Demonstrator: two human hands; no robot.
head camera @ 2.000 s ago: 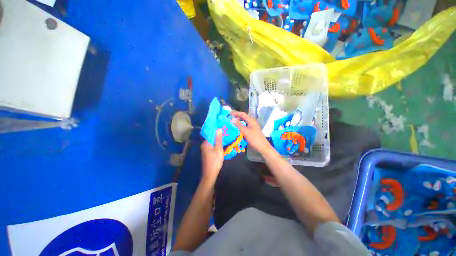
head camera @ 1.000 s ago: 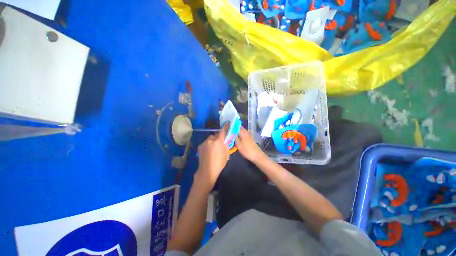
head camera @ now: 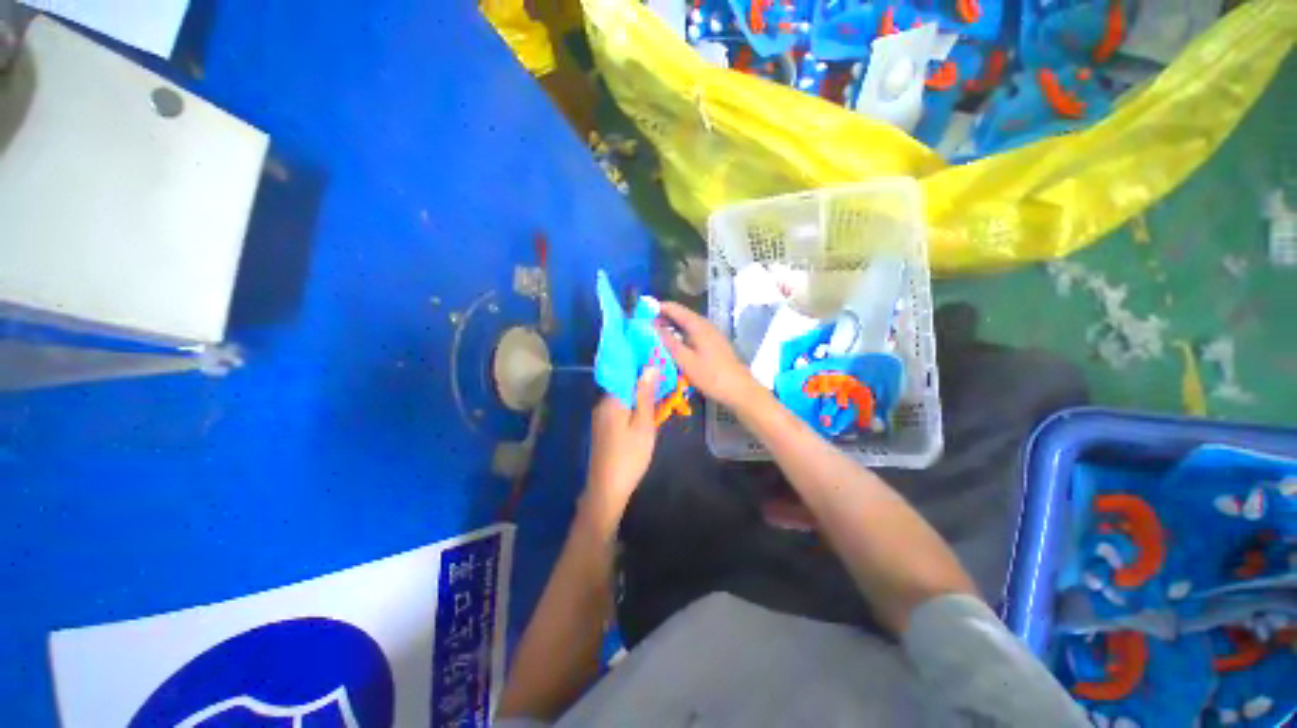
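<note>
A bright blue toy piece [head camera: 622, 350] with an orange edge is held between both hands at the end of the thin filling nozzle [head camera: 572, 370]. The nozzle comes out of the pale round nozzle base [head camera: 521, 367], and its tip is hidden at or in the piece. My left hand [head camera: 623, 434] grips the piece from below. My right hand [head camera: 707, 359] grips its right side, fingers near the top. The white basket [head camera: 825, 452] stands to the right of the hands, with white pieces and a blue and orange piece inside.
The blue stuffing machine [head camera: 384, 171] fills the left, with a white metal box [head camera: 121, 185] and a safety sign [head camera: 413, 590]. A yellow bag [head camera: 797, 121] with a heap of pieces lies at the top. A blue crate [head camera: 1036, 498] of pieces stands lower right.
One second ago the piece was turned with a pale face showing; now its blue side faces up. The left hand has moved slightly right and down, and the right hand's fingers have moved up the piece.
</note>
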